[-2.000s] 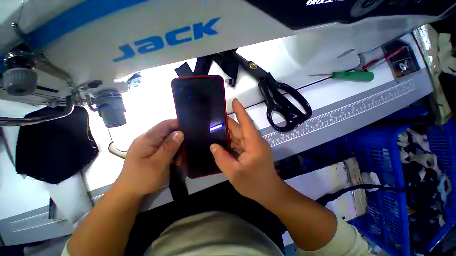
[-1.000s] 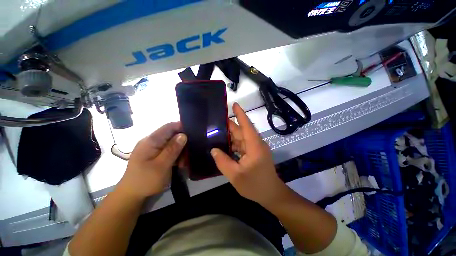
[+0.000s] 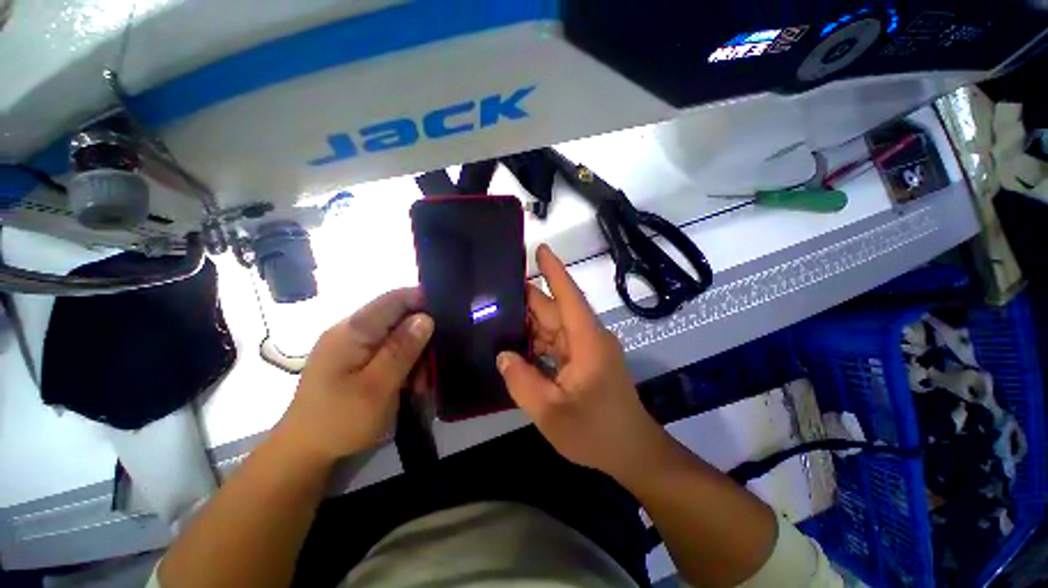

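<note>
A smartphone (image 3: 471, 276) with a dark screen and reddish edge is held upright over the table's front part. My left hand (image 3: 359, 373) grips its left edge, thumb at the side. My right hand (image 3: 575, 373) holds its right edge, thumb over the lower right of the screen, index finger extended. Behind the phone, folded black scraps (image 3: 477, 176) lie on the table, partly hidden. A black fabric piece (image 3: 132, 339) joined to a light grey panel (image 3: 167, 454) lies at the left.
The sewing machine head (image 3: 425, 86) spans the top, its needle area at left. Black shears (image 3: 649, 253) lie right of the phone. A green-handled screwdriver (image 3: 801, 200) and a red-handled tool (image 3: 879, 159) lie farther right. A blue crate (image 3: 879, 396) with scraps stands at lower right.
The view has shifted slightly, so the machine head and needle area appear a little lower and farther right. Both hands still hold the phone in nearly the same pose.
</note>
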